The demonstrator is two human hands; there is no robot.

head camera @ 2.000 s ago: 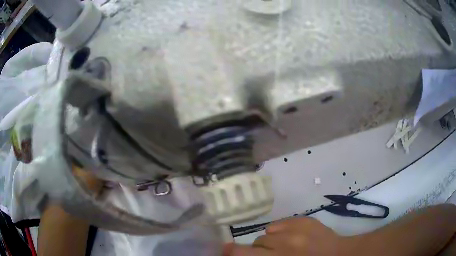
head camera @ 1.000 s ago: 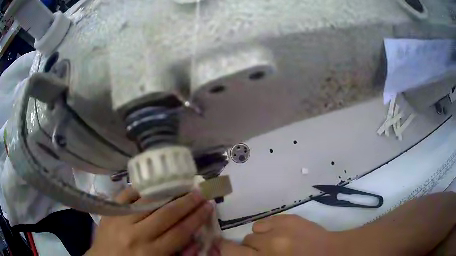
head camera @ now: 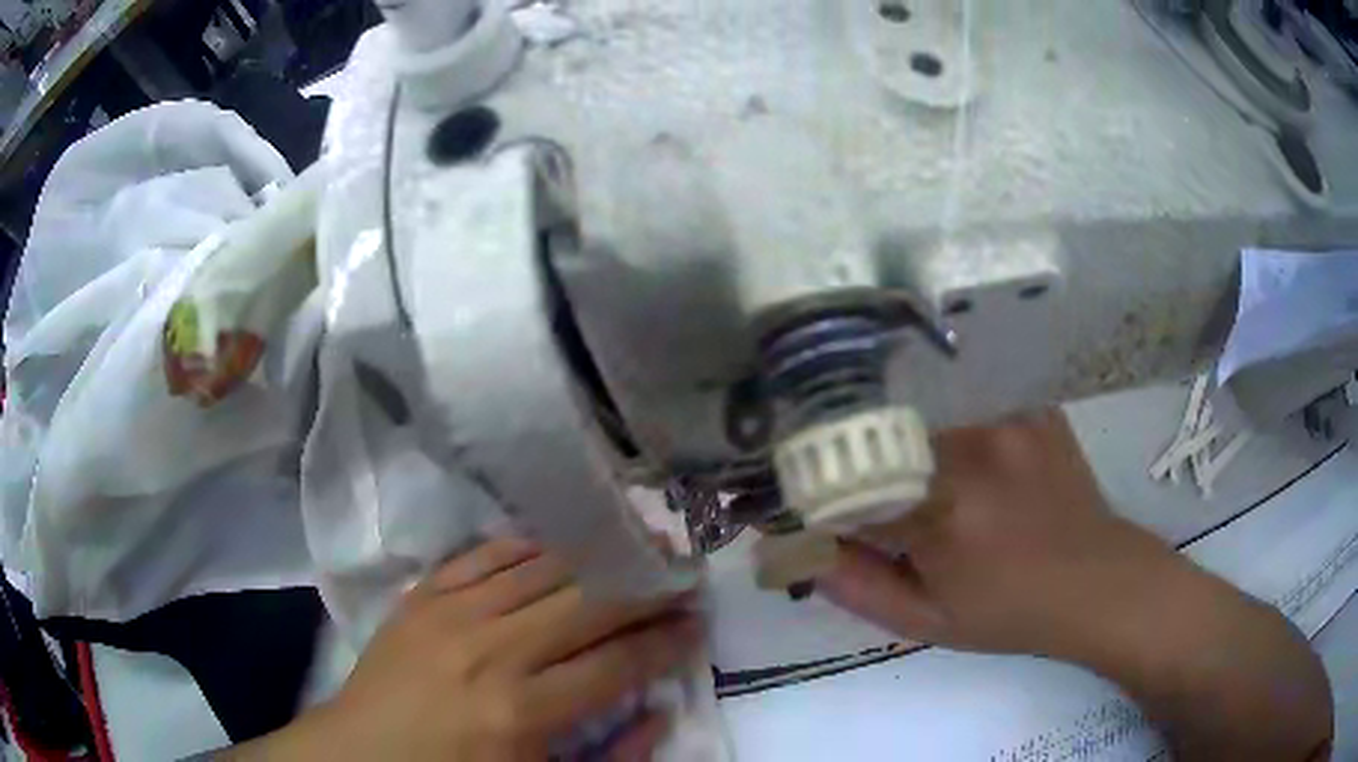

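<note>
White garment cloth (head camera: 164, 476) is heaped left of the sewing machine head (head camera: 655, 209) and runs forward under my left hand. My left hand (head camera: 521, 655) grips the cloth in front of the machine, with a narrow white part of it beside the fingertips. My right hand (head camera: 998, 551) reaches in behind the pale tension dial (head camera: 856, 465), near the needle area. Its fingertips are partly hidden by the dial and machine head, so I cannot tell if it holds anything. The black snips are not visible.
A white paper note (head camera: 1296, 335) hangs on the machine arm. Short white strips (head camera: 1199, 439) lie on the bed at the right. Black fabric (head camera: 224, 648) and a red rim (head camera: 93, 700) show at the lower left.
My right hand has moved from the front edge up to the machine, behind the dial. The snips no longer show. My left hand stays on the cloth. The view has shifted left, showing more heaped cloth.
</note>
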